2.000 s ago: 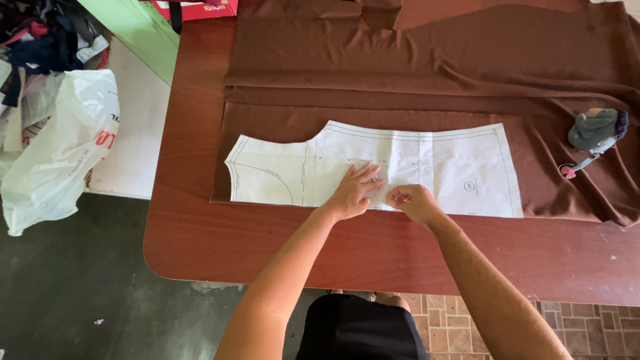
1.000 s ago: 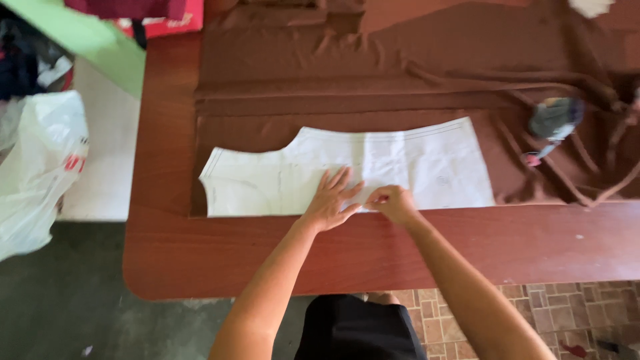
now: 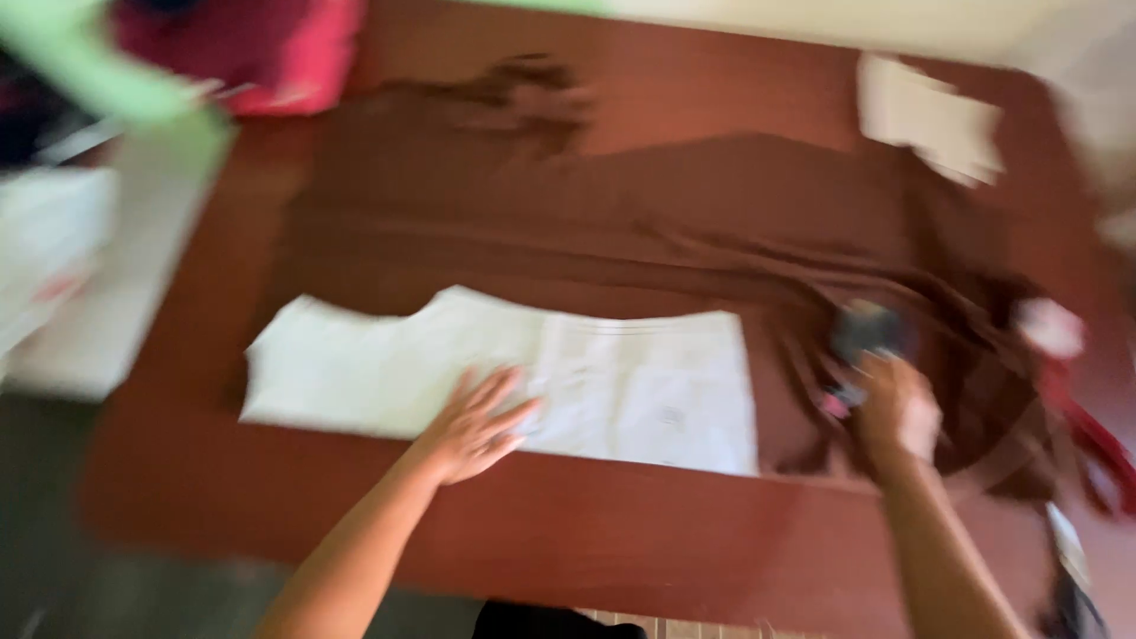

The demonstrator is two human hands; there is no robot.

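Observation:
A white paper sewing pattern piece (image 3: 355,373) lies on brown fabric (image 3: 550,204) along the near side of the table. My left hand (image 3: 479,426) rests palm down on the pattern's lower middle, fingers spread. To the right of the paper, my right hand (image 3: 896,408) is at a dark, rounded pincushion-like object (image 3: 868,330); blur hides whether the fingers grip anything. A small tool with a pink part (image 3: 836,404) lies just left of that hand.
The wooden table (image 3: 568,550) has a rounded near-left corner. Cream paper pieces (image 3: 932,115) lie at the back right. Red-handled scissors (image 3: 1096,435) and a partly seen dark-handled tool (image 3: 1069,550) are at the right. A red bag or box (image 3: 302,62) stands back left, a white plastic bag (image 3: 53,240) at far left.
My right hand has left the pattern's near edge and moved right to the dark rounded object. My left hand remains on the paper. The view has shifted, showing more of the table's right side.

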